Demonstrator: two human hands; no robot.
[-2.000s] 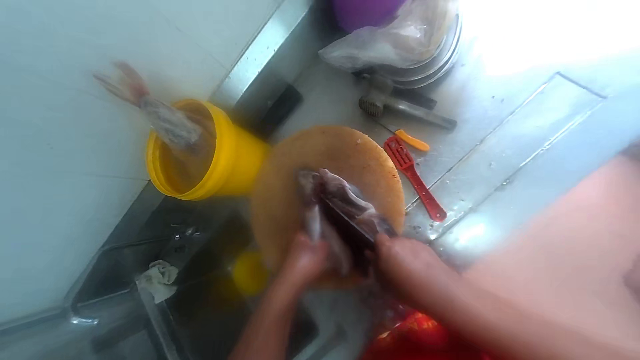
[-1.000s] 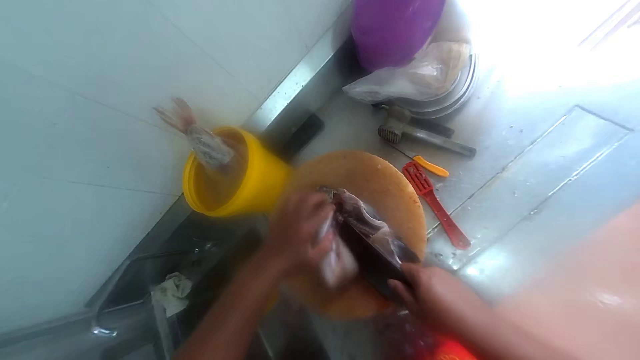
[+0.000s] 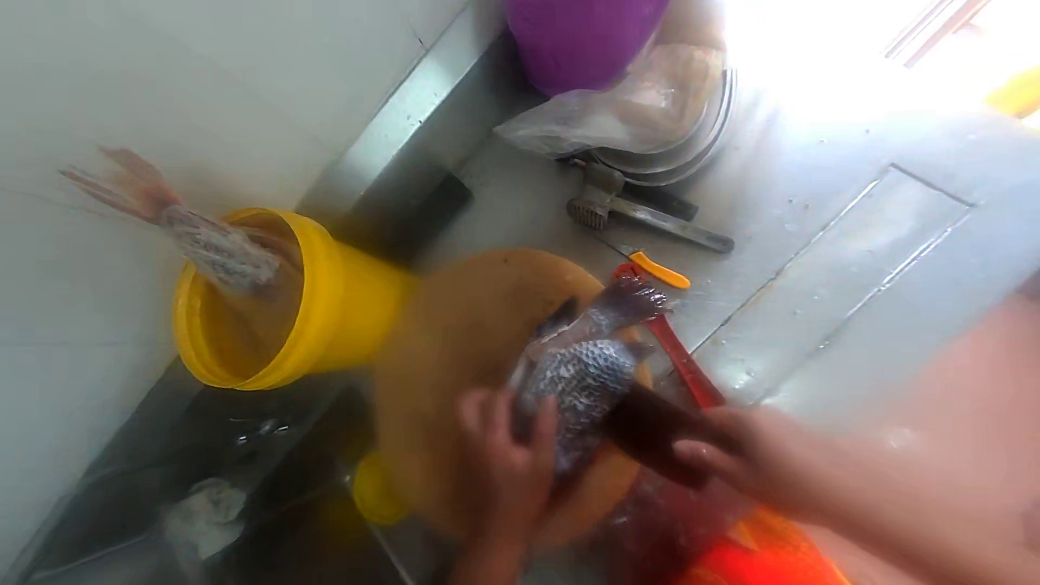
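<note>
A scaly fish (image 3: 581, 378) lies on a round wooden chopping board (image 3: 455, 325), its tail toward the upper right. My left hand (image 3: 512, 439) is on the fish's near left side, fingers bent against it. My right hand (image 3: 731, 447) grips a dark knife (image 3: 654, 426) by its handle; the blade is blurred and mostly hidden beside the fish. A red fish scaler (image 3: 686, 366) lies right of the board, partly behind the fish's tail and my right hand. Another fish (image 3: 223, 248) stands tail up in a yellow bucket (image 3: 325, 301) at the left.
Beyond the board lie a metal meat mallet (image 3: 650, 219) and an orange-handled knife (image 3: 660, 270). Stacked plates (image 3: 699, 154) under a plastic bag (image 3: 617, 118) stand near a purple container (image 3: 581, 41). A sink (image 3: 268, 487) holds a pale cloth (image 3: 207, 516). A red bag (image 3: 756, 552) is at the bottom.
The fish's scaly side now faces up and its tail points to the upper right; before, its opened flesh showed. My left hand has moved along it. The knife remains in my right hand.
</note>
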